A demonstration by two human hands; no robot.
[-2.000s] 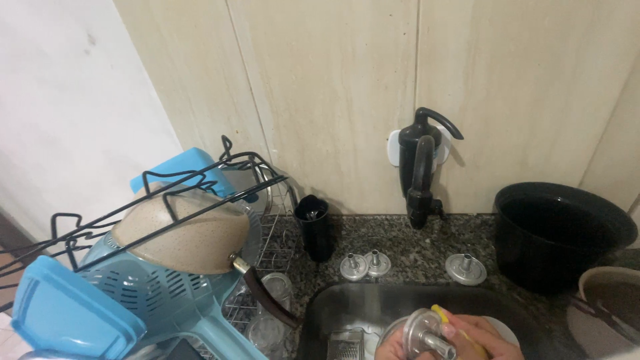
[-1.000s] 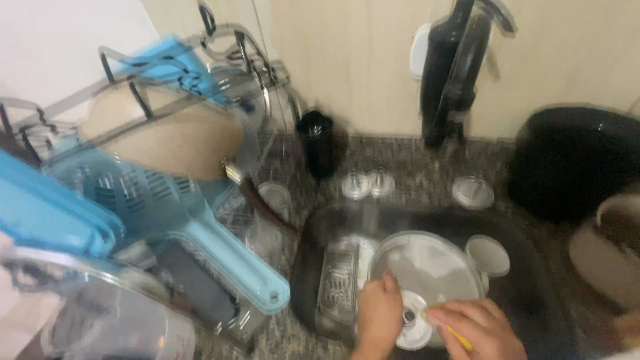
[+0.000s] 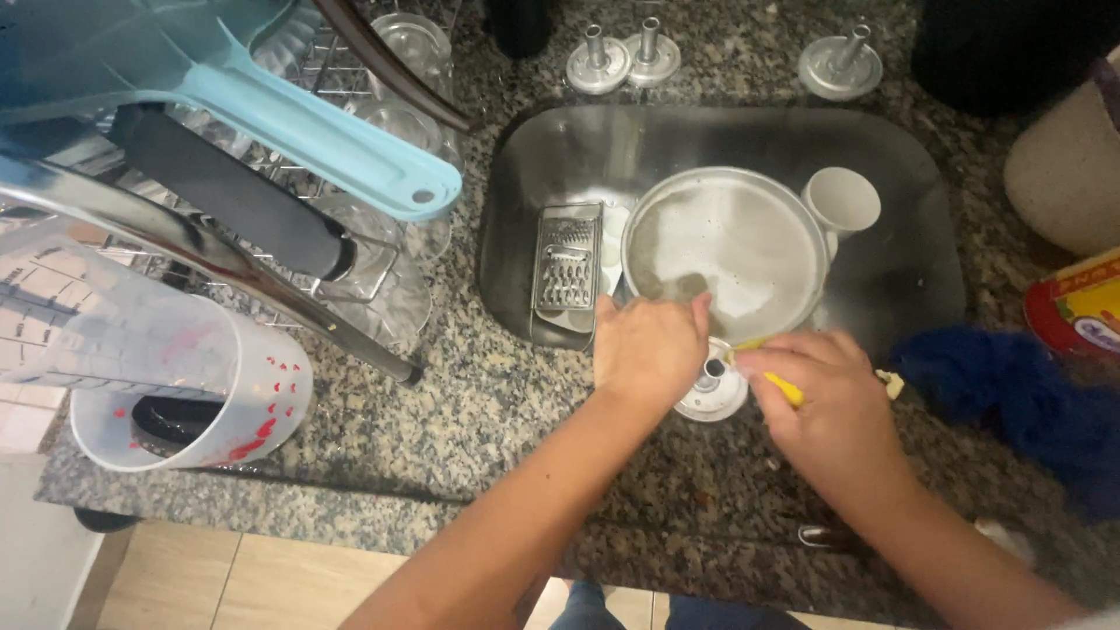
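Observation:
My left hand (image 3: 652, 346) grips the left side of a round metal disc with a short central tube (image 3: 719, 404), at the sink's front edge. Pinched in the fingers of my right hand (image 3: 827, 398) is a thin yellow object (image 3: 784, 389), its far end against the disc; its kind is not clear. Just beyond both hands, a round metal pan (image 3: 731, 249) holding cloudy liquid sits in the steel sink (image 3: 910, 201). Beside it are a white cup (image 3: 842, 201) on the right and a metal grater (image 3: 567, 262) on the left.
Similar metal discs with tubes (image 3: 598, 66) stand behind the sink. At left, a rack holds glasses (image 3: 385, 306) and a light-blue plastic handle (image 3: 332, 153), with a plastic measuring jug (image 3: 262, 385) in front. At right lie a dark-blue cloth (image 3: 989, 385) and a red-and-yellow package (image 3: 1081, 306).
The view has tilted down strongly toward the sink. Two seconds ago a tubed metal disc was held up at the sink; now the disc in my hands is low at its front edge.

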